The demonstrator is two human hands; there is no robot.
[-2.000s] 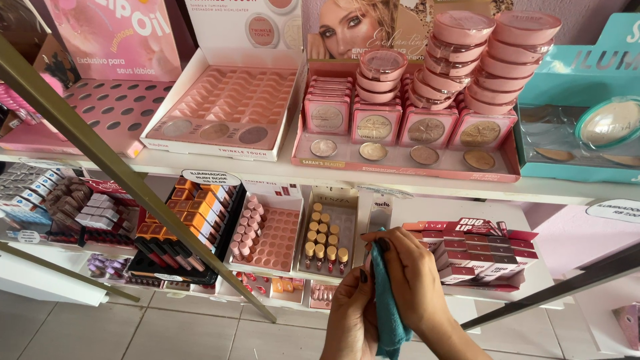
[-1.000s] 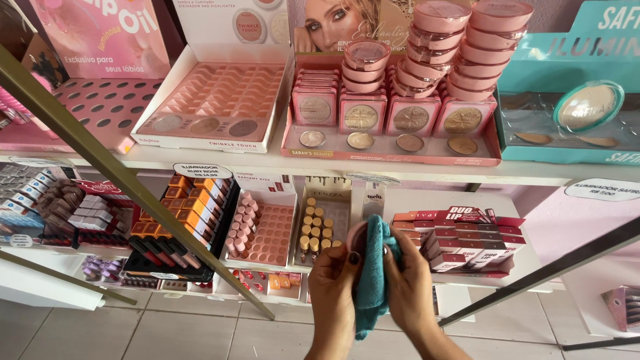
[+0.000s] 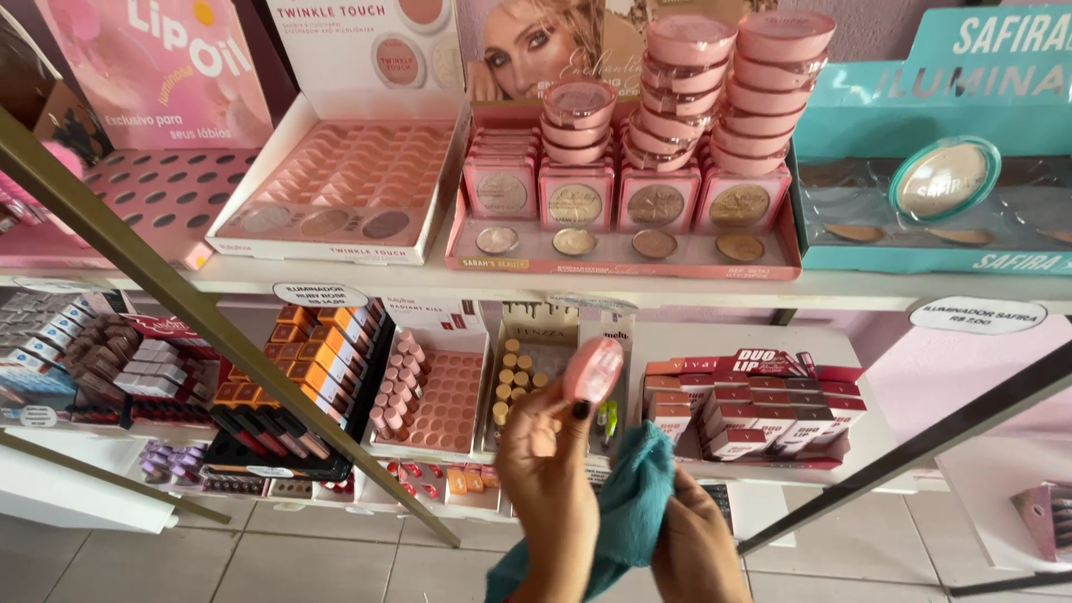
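Observation:
My left hand [image 3: 548,469] holds up a round pink makeup compact [image 3: 594,370] between thumb and fingers, below the upper shelf's edge. My right hand [image 3: 697,536], at the lower right of it, grips a teal cloth [image 3: 630,502], which also hangs behind my left wrist. Above, stacks of similar pink compacts [image 3: 688,75] stand on square pink compacts in a pink display tray [image 3: 624,270]. A shorter stack of pink compacts [image 3: 578,126] stands to their left.
The upper shelf [image 3: 402,283] also bears a white-edged palette display [image 3: 322,251] and a teal display [image 3: 938,260] with one oval compact [image 3: 945,180]. Below are lip product boxes [image 3: 766,410] and lipstick trays [image 3: 444,402]. Diagonal metal bars [image 3: 209,327] cross both sides.
The cloth was around the compact between both hands; now my left hand holds the compact up uncovered, and the cloth is lower, in my right hand.

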